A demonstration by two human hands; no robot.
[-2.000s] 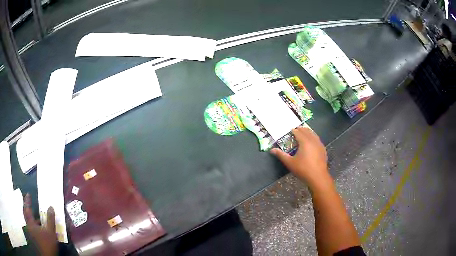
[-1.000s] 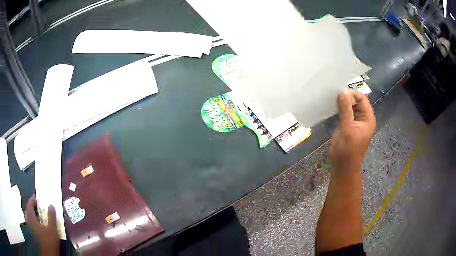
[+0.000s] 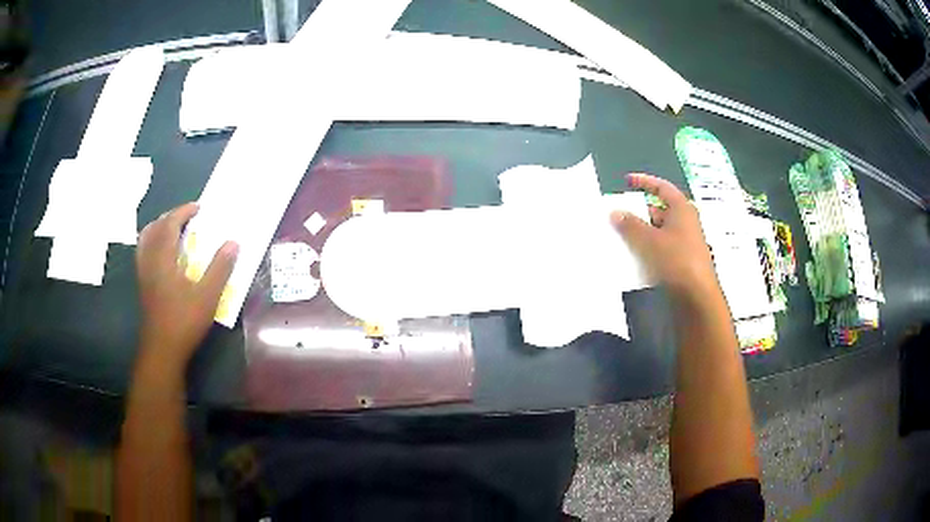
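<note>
A die-cut card blank [image 3: 459,260], white side up, lies with its rounded end on the maroon positioning board [image 3: 408,382], between small yellow-orange locating marks. A white label patch [image 3: 294,272] sits on the board left of the rounded end. My right hand [image 3: 663,229] grips the blank's square end at its right. My left hand [image 3: 189,270] holds the near end of a long white sticker strip [image 3: 270,153], with pale yellow spots showing between thumb and fingers. The strip runs diagonally up and away over the board's upper left corner.
Two piles of green-patterned blanks [image 3: 729,235] [image 3: 841,245] lie at the right. White winged blanks [image 3: 97,199] lie at the left. A wide white band [image 3: 459,82] lies crosswise behind the board, and another white strip [image 3: 602,46] lies at the back. The bench's front edge runs below.
The view has turned left. My right hand has brought the blank from the pile on the right onto the board, where it now lies flat. My left hand stays at the strip end.
</note>
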